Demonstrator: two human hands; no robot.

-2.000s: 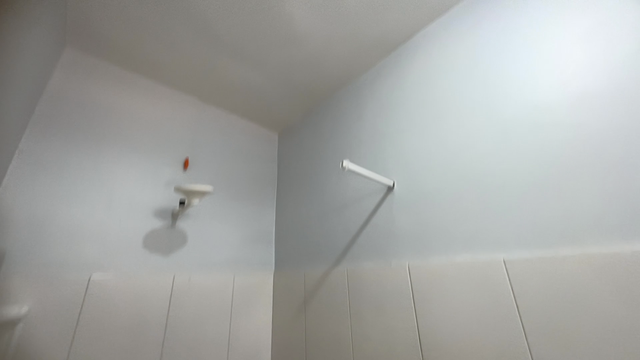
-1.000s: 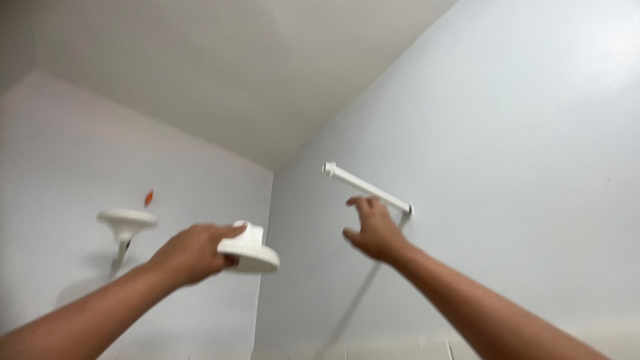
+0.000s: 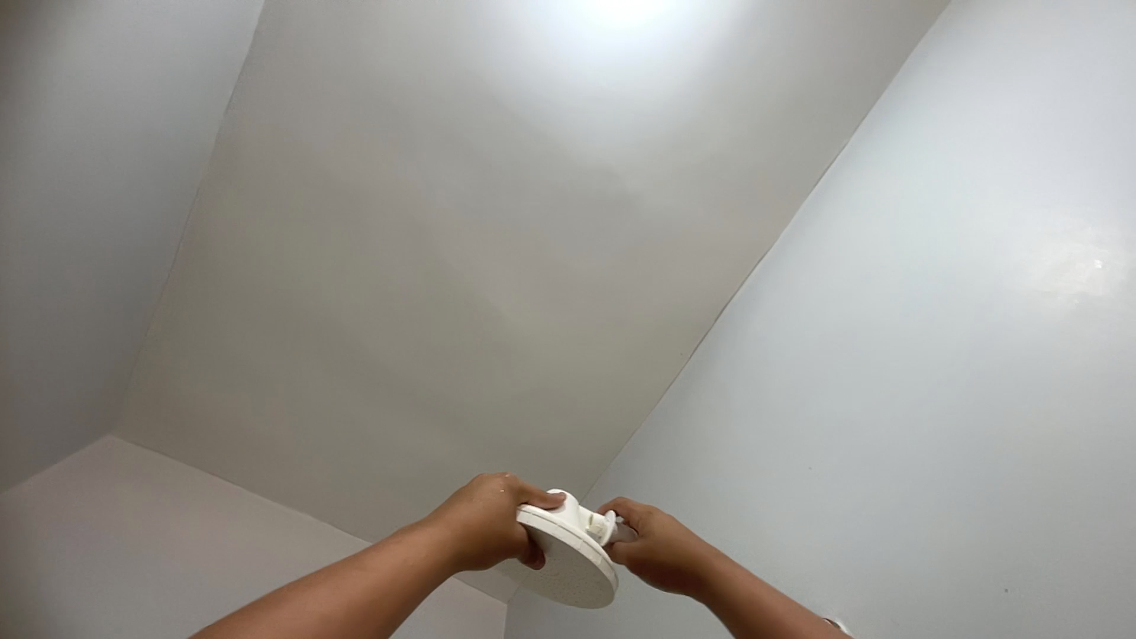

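Note:
A round white shower head (image 3: pixel 568 568) is tilted at the bottom centre, its perforated face downward. My left hand (image 3: pixel 497 522) grips its left side, thumb on top by the neck and fingers under the rim. On the right, my right hand (image 3: pixel 655 543) is closed around the end of the white pipe arm (image 3: pixel 625 532), at the collar where it meets the neck of the shower head. Whether the two are joined cannot be seen. Most of the pipe is hidden behind my right hand and forearm.
The light-coloured wall (image 3: pixel 932 373) rises close on the right, with a small part of a round fitting (image 3: pixel 834 624) at the bottom edge behind my right forearm. The sloping ceiling (image 3: pixel 426 266) spans the middle, and another wall (image 3: pixel 177 541) stands at lower left.
My left hand has brought the shower head rightward to the pipe's end. My right hand, open beside the pipe a second ago, has closed on it. The view has tilted up strongly.

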